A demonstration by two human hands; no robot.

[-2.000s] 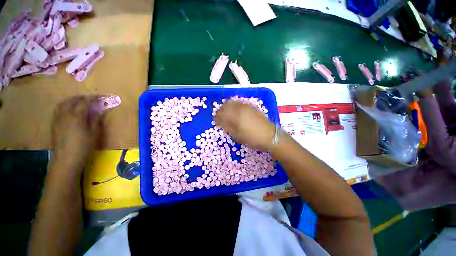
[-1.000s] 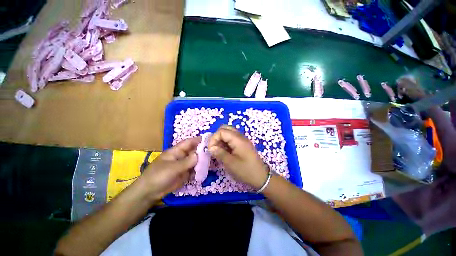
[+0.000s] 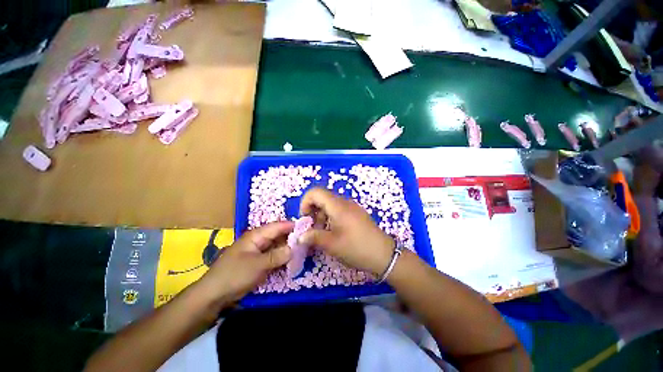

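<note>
My left hand (image 3: 254, 259) holds a pale pink housing (image 3: 296, 254) upright over the blue parts tray (image 3: 243, 218). My right hand (image 3: 342, 231) has its thumb and fingers at the upper end of the housing. Whether a cap is between those fingertips cannot be told. Many tiny pink button caps (image 3: 378, 189) lie loose in the tray, more densely along its sides and near edge. The palm sides of both hands and part of the housing are hidden.
Heap of pink housings (image 3: 109, 94) and one separate housing (image 3: 36, 158) on brown board (image 3: 196, 167), left. Several fitted housings (image 3: 515, 134) on the green surface (image 3: 312, 94). Flattened headset carton (image 3: 178, 258) left; printed carton sheet (image 3: 465, 251), open carton (image 3: 556, 225), orange tool (image 3: 627, 207) right. Another person's arm at right.
Since two seconds ago, my left hand has come from the brown board to the tray with a housing. Over the last second, both hands stay together at it, the right fingers shifting slightly at its upper end.
</note>
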